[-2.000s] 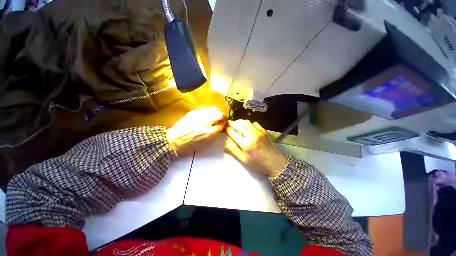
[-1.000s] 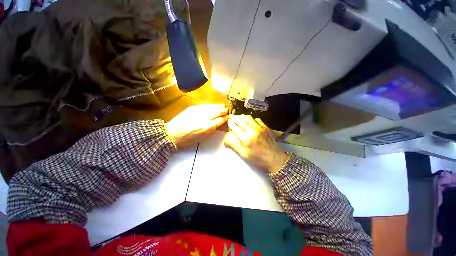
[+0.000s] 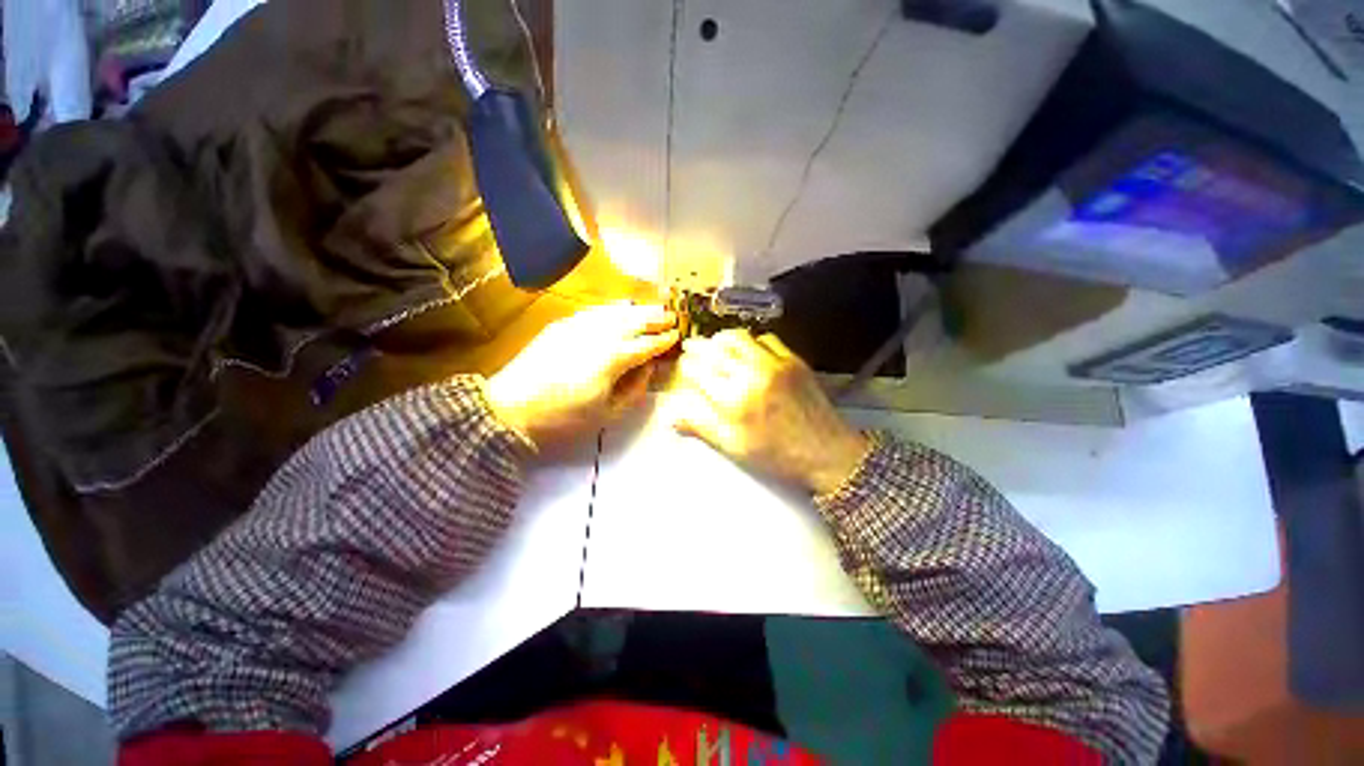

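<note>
A large dark brown garment [image 3: 299, 225] lies wrinkled on the left of the table and looks golden under the lamp. A pale seam line runs along it. My left hand [image 3: 584, 367] grips the garment's edge just left of and below the needle area [image 3: 682, 307]. My right hand [image 3: 760, 401] is close beside it, its fingertips pinching the same edge in front of the presser foot. The hands nearly touch. The cloth between the fingertips is mostly hidden by the fingers and washed out by the light.
The white machine head [image 3: 748, 135] fills the upper middle. A black gooseneck lamp [image 3: 524, 195] hangs above my left hand. A control panel [image 3: 1182, 202] with a lit blue-violet screen is at upper right. The white table [image 3: 718, 524] ends near my body. Something orange [image 3: 1242, 644] stands at lower right.
The view has shifted and turned a little, so the machine and garment sit differently. Both hands stay at the needle area, with the fingers slightly repositioned on the cloth edge.
</note>
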